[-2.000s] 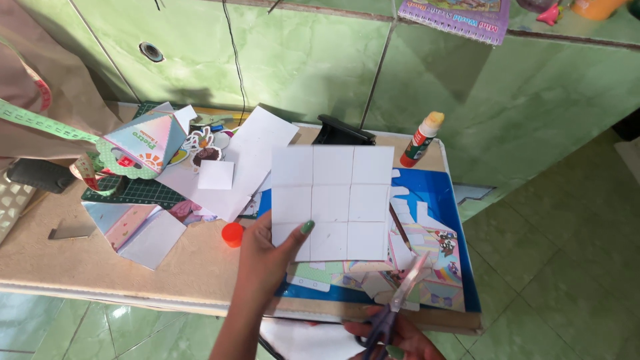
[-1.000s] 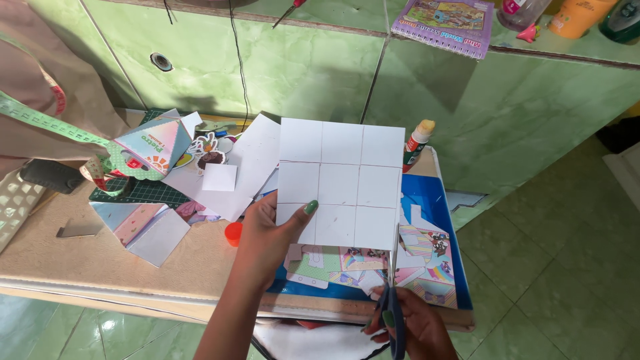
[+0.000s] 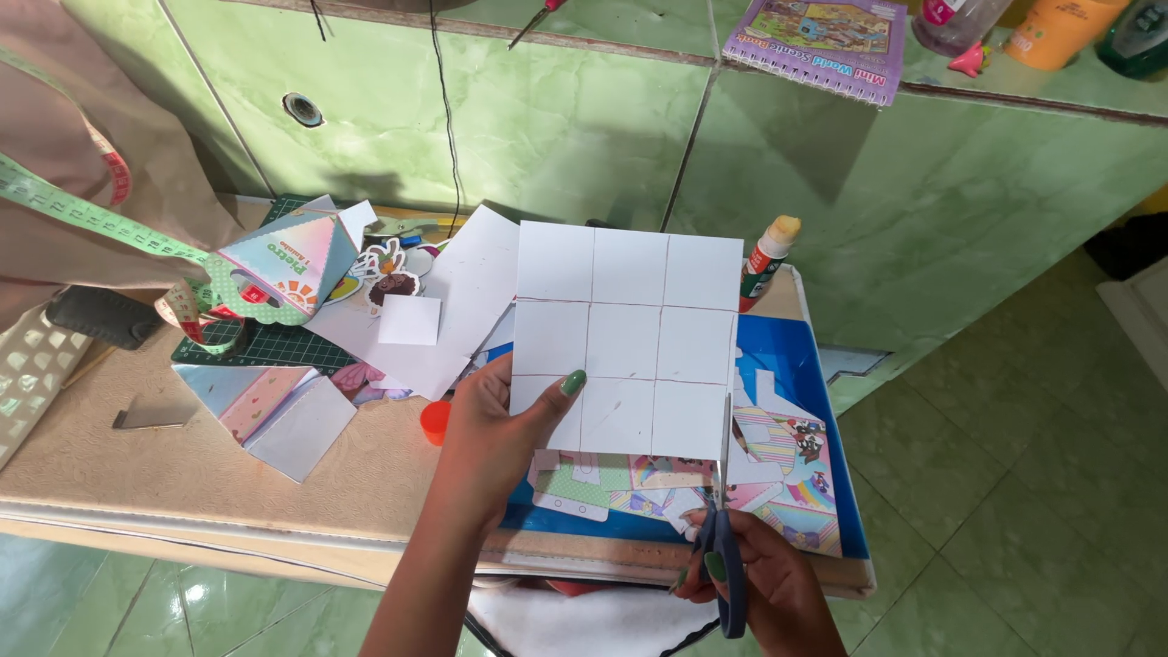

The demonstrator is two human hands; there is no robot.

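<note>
My left hand holds a white sheet of paper by its lower left part, thumb on top. Drawn lines divide the sheet into a grid of squares. My right hand grips scissors with dark blue handles, and their blades lie upright along the sheet's lower right edge. Under the sheet, a blue tray holds printed paper cutouts. A glue stick without its cap stands beside the sheet's upper right corner. A red cap lies left of my left hand.
On the left are a green cutting mat, a folded printed paper box, a tape measure, white papers and a folded paper piece. A spiral book and bottles stand on the tiled ledge behind.
The scissors in my right hand, earlier apart from the sheet and below it, have moved up to its right edge. The sheet has shifted in the view.
</note>
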